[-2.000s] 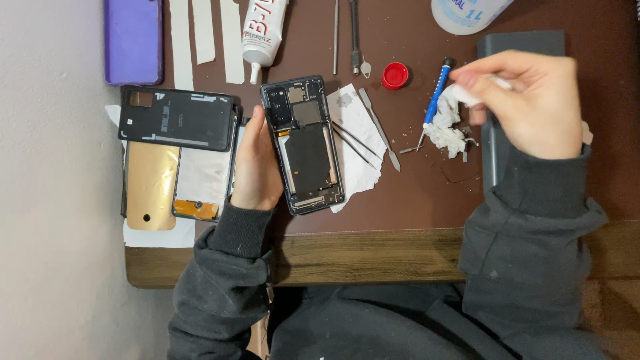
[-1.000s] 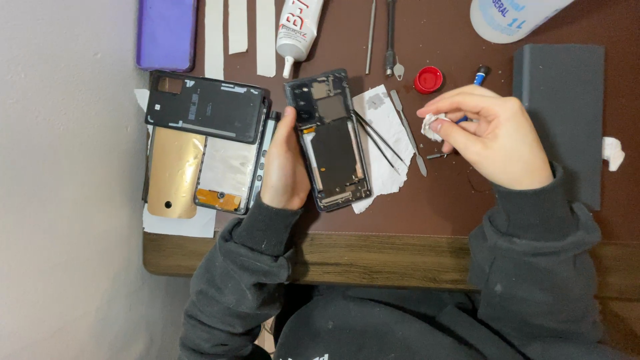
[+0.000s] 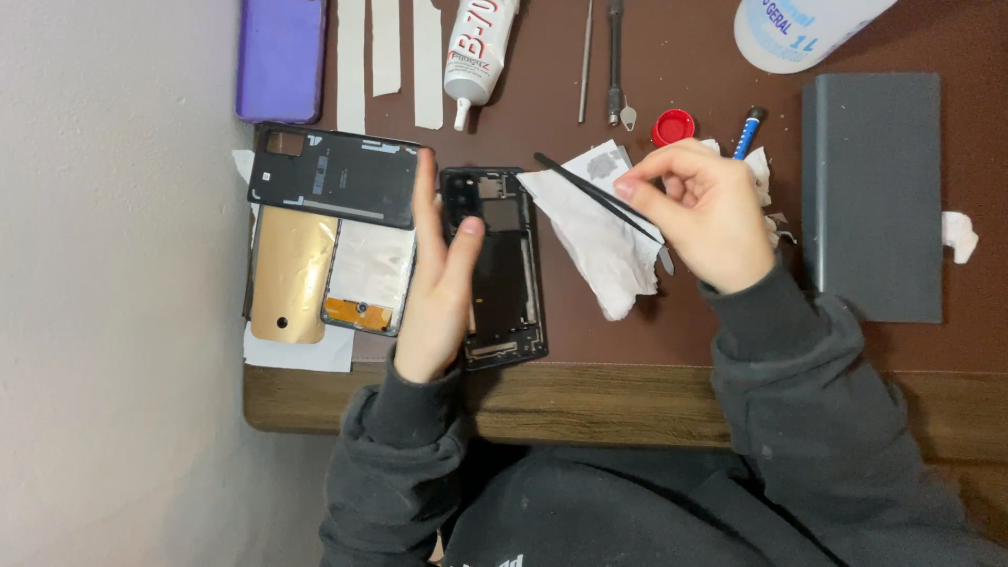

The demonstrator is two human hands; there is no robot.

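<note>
An opened smartphone body (image 3: 504, 291), its inner parts bare and its camera block at the top, stands tilted by my left hand (image 3: 441, 276). The thumb of that hand lies against the phone's left side, with the fingers pointing up. My right hand (image 3: 701, 213) pinches the lower end of black tweezers (image 3: 591, 189), whose other end points up and left. Beneath the tweezers is a torn white paper (image 3: 606, 244) with a grey smudge. A grey metal spudger (image 3: 667, 261) shows partly from under the paper. Nothing else can be made out in the right fingers.
At left lie a black back cover (image 3: 339, 177), a gold panel (image 3: 291, 276), a screen assembly (image 3: 374, 268) and a purple case (image 3: 279, 63). Around the back are a glue tube (image 3: 476, 55), a red cap (image 3: 673, 126), a blue screwdriver (image 3: 750, 134) and a bottle (image 3: 787, 35). A grey box (image 3: 878, 197) lies right.
My right hand, which held a crumpled white wad, now has the tweezers that lay on the paper. The phone has turned more upright, and the paper lies differently.
</note>
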